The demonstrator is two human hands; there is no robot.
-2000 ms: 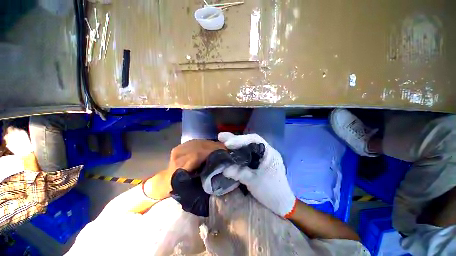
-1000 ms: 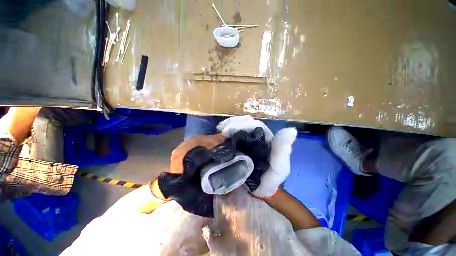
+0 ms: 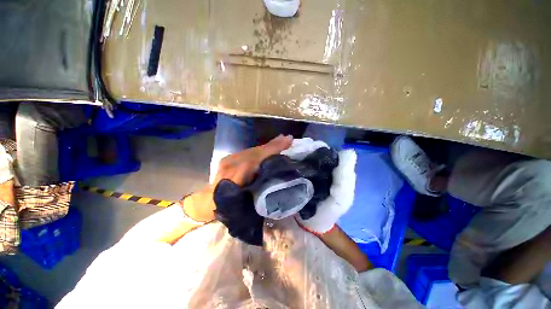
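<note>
A black moulded part with lobed edges is held above my lap, in front of the bench edge. Its pale oval rim faces up toward the camera and shows a grey inside. My left hand is bare and holds the part from its left and far side, with the fingers partly hidden behind it. My right hand, in a white knit glove with an orange cuff edge, is around the right side of the part. The gloved fingertips are mostly hidden behind it.
The brown bench carries a white cup cut by the top edge, thin sticks, a black bar and two long strips. A blue tote with a white sheet is at right. Seated people's legs are on both sides.
Since two seconds ago, the part's oval opening has turned to face the camera, and the gloved fingers have left its rim. The bench view has shifted up. Over the last second the hands moved slightly.
</note>
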